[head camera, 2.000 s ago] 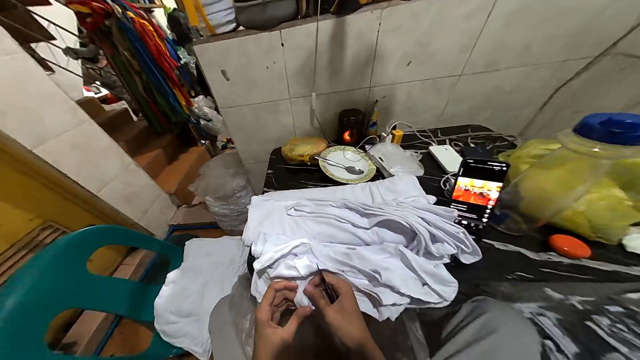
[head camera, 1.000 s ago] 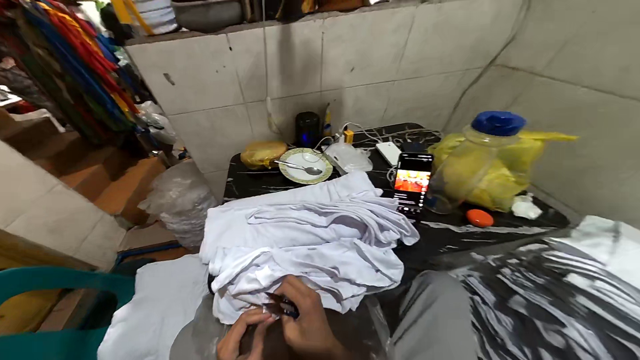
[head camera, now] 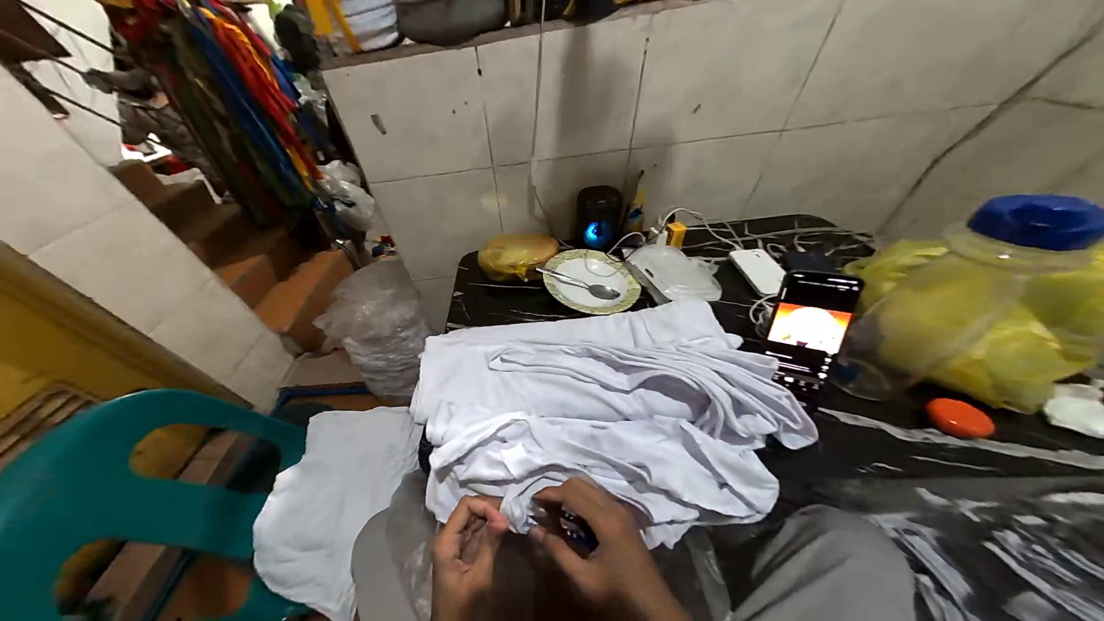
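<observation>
White cloth garments (head camera: 604, 388) lie in a loose heap on a black marble-patterned table, their near edge hanging toward my lap. My left hand (head camera: 470, 552) pinches the near edge of the white fabric between thumb and fingertips. Just to its right, my right hand (head camera: 591, 535) is closed around a small dark tool (head camera: 576, 528), its tip at the same bit of fabric; the tool's kind cannot be made out. Another folded white cloth (head camera: 336, 509) lies to the left, beside my leg.
Behind the heap are a plate (head camera: 625, 302) with a spoon (head camera: 595, 288), a yellow-wrapped bundle (head camera: 517, 256) and cables. A lit phone (head camera: 811, 332) leans at the right, near a blue-lidded jar (head camera: 975, 302) and a red lid (head camera: 960, 417). A green plastic chair (head camera: 207, 492) stands left.
The view swung right and then back left. Both hands stay at the near edge of the white cloth, and the picture on the phone screen has changed.
</observation>
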